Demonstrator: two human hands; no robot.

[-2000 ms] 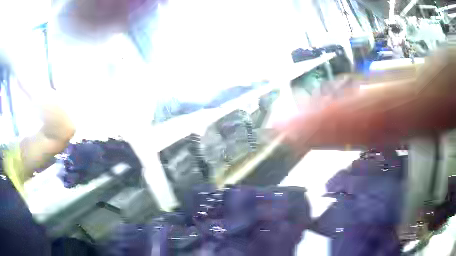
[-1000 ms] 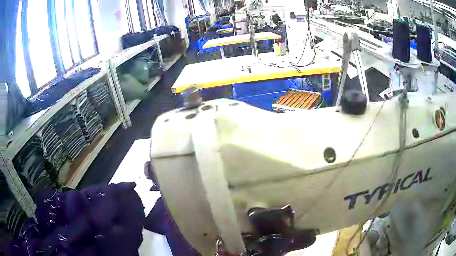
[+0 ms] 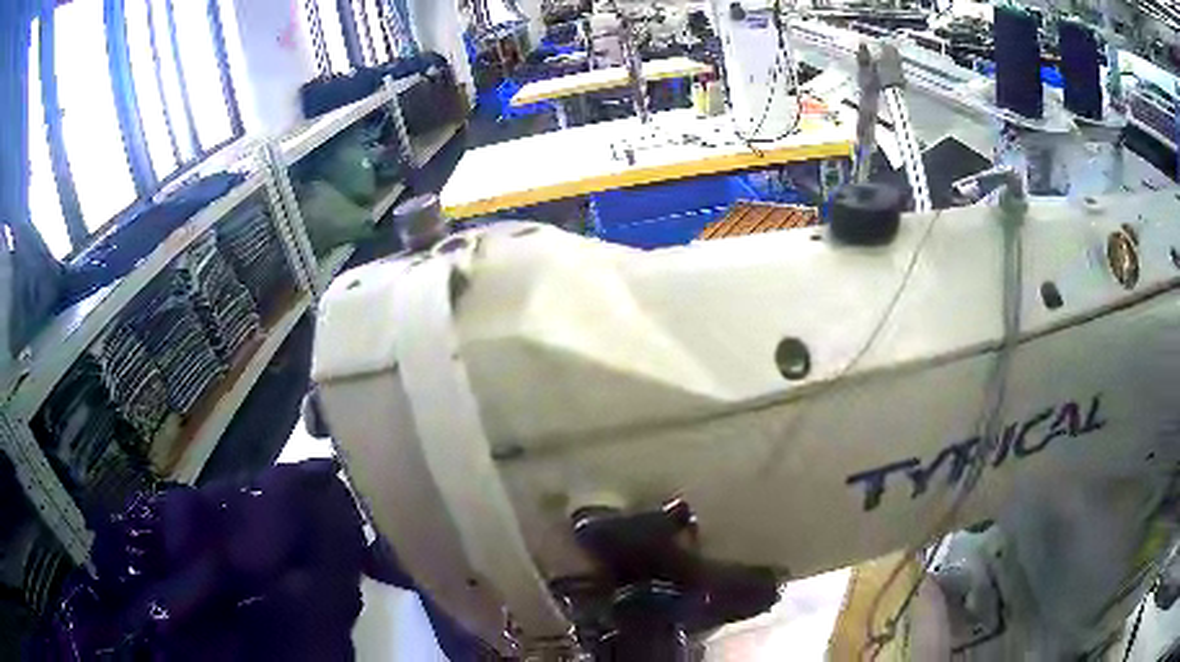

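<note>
A large cream-white sewing machine (image 3: 725, 388) with dark "TYPICAL" lettering fills the middle and right of the view, close in front of me. A pale strip runs down its head. Small dark and metal parts (image 3: 641, 550) sit low under the head, cut off by the bottom edge. Dark purple-black cloth (image 3: 246, 563) lies in a heap at the lower left, with small pale specks on it. Neither of my hands is in view.
White shelving (image 3: 291, 220) with stacked cut pieces (image 3: 214, 304) runs along the windows at left. Two dark thread cones (image 3: 1018, 65) stand at upper right. A yellow-edged white table (image 3: 557, 168) and a slatted brown item (image 3: 757, 223) are beyond the machine.
The blurred hands of two seconds ago are gone from view. Since one second ago, the machine appears shifted left and slightly up, and larger in the frame.
</note>
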